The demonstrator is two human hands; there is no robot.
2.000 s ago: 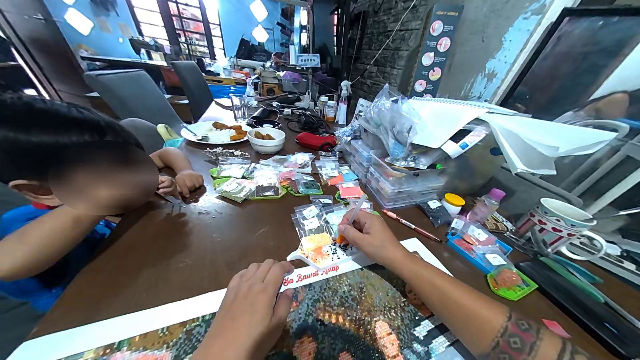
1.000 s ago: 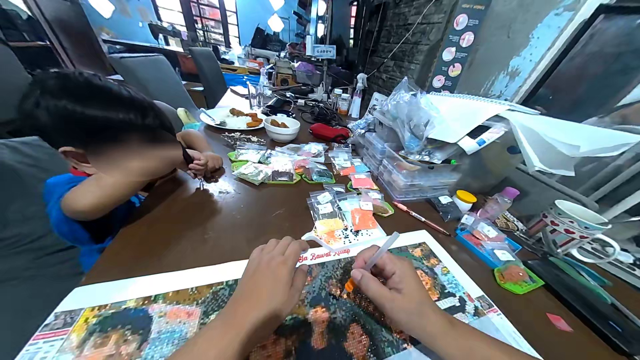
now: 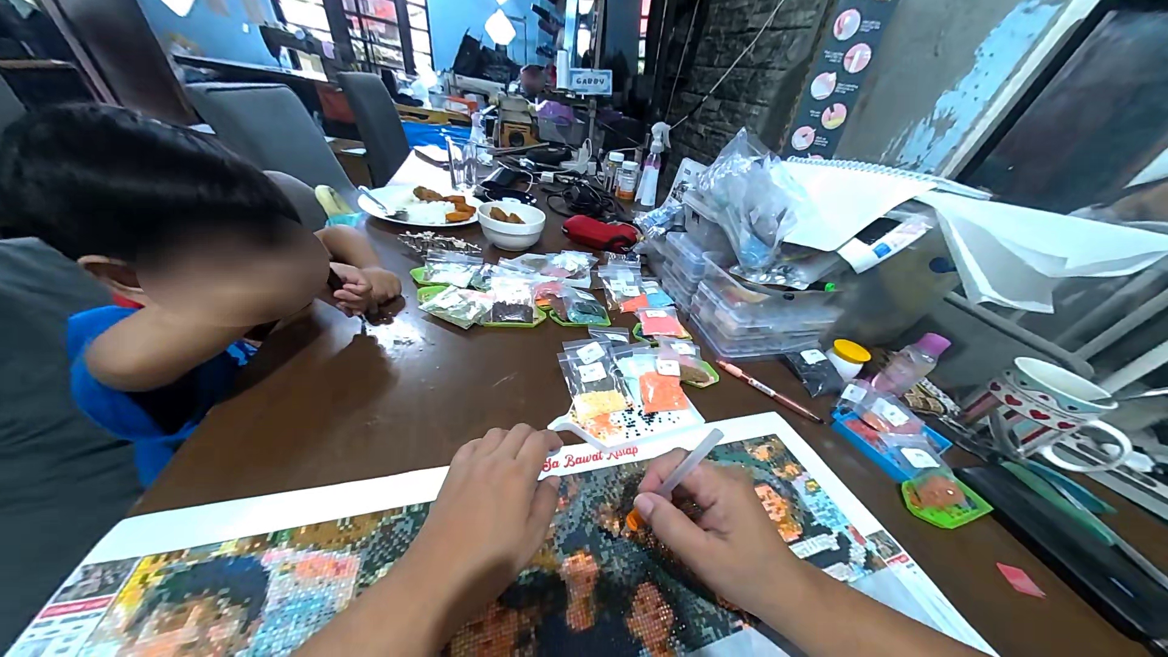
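A diamond painting canvas (image 3: 319,566) with a white border lies along the near side of the table. My right hand (image 3: 716,525) grips a pen-like applicator (image 3: 691,464), clear at its upper end and orange at its low tip, which is down at the dark part of the picture. My left hand (image 3: 500,497) rests flat on the canvas near the printed red lettering, holding nothing that shows. Just beyond the canvas edge sits a white tray (image 3: 630,424) with scattered small beads. Small zip bags of yellow beads (image 3: 598,401) and orange beads (image 3: 662,392) lie on it.
Bead bags on green trays (image 3: 514,310) lie mid-table. Plastic cases (image 3: 748,319) stand behind a red-brown pen (image 3: 769,391). At right are a blue tray (image 3: 881,447), a heart-patterned mug (image 3: 1045,406) and a black case (image 3: 1068,547). Another person (image 3: 173,265) leans at the left edge.
My right hand has moved from the beads on the white tray to the canvas, the applicator still in its fingers. My left hand stays on the canvas.
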